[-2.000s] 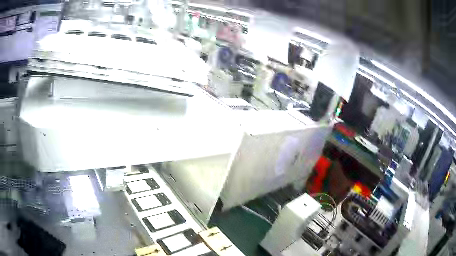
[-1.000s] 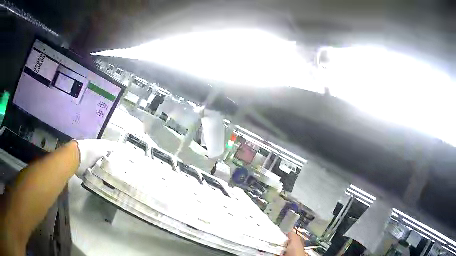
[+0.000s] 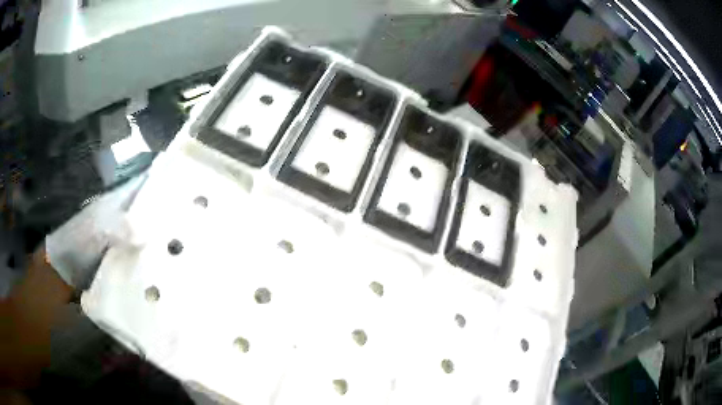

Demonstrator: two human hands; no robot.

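Note:
A large white blister tray (image 3: 317, 261) fills the middle of the head view, tilted. Its far row of pockets holds several black phone middle frames (image 3: 340, 134), each around a white rectangle with dark holes. The rest of the tray shows white surface with scattered holes. My left hand (image 3: 91, 233), in a white glove and blurred, is at the tray's left edge and holds it; the orange-brown blur of the forearm shows below it. My right hand is not in view.
A white machine housing (image 3: 214, 55) stands beyond the tray at upper left, with a grey panel (image 3: 427, 59) beside it. Something red (image 3: 483, 79) is behind. Dark equipment (image 3: 582, 150) on a pale bench stands at right.
The tray, seen edge-on before, now shows its top face. The view has turned down; the monitor and the right fingers at the tray's right end have left the picture.

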